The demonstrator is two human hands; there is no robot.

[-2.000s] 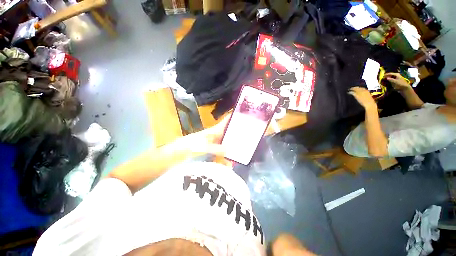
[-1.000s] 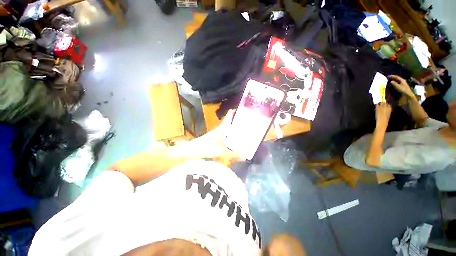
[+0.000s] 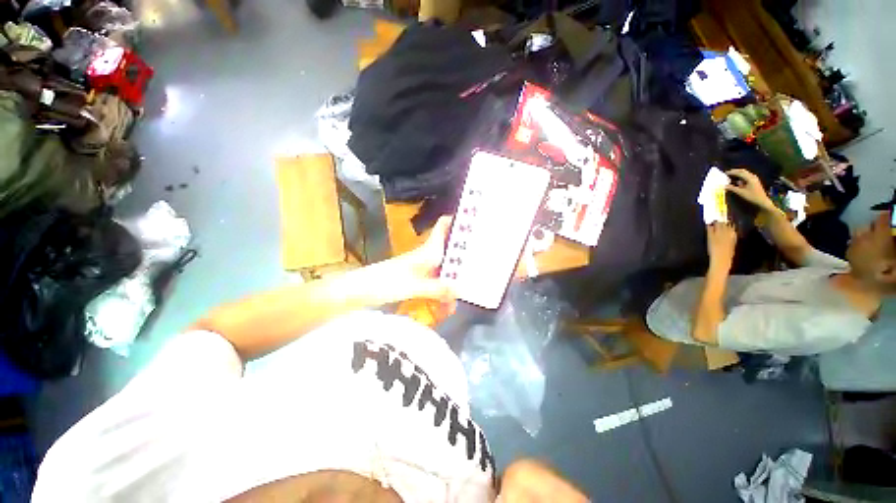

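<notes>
My left hand [image 3: 435, 263] comes in from the left and holds a phone [image 3: 494, 230] by its lower left side. The screen faces up and is mostly white, with a column of small marks along its left part. An orange-toned patch [image 3: 424, 310] shows just below the hand; I cannot tell whether it is fingers or an object. A bare patch of my right arm shows at the bottom edge, and the hand itself is out of the picture.
A flat black, red and white cartoon-printed item [image 3: 580, 187] and dark garments [image 3: 422, 108] lie beyond the phone. A wooden stool [image 3: 312, 211] stands left. Clear plastic [image 3: 506, 373] and a white strip [image 3: 634, 415] lie on the floor. At right, a person holds a white card [image 3: 714, 196].
The phone screen has changed from a pinkish picture above white to mostly white with small marks. The hand still holds it. The other person's card has become more upright, with the hands at its edges.
</notes>
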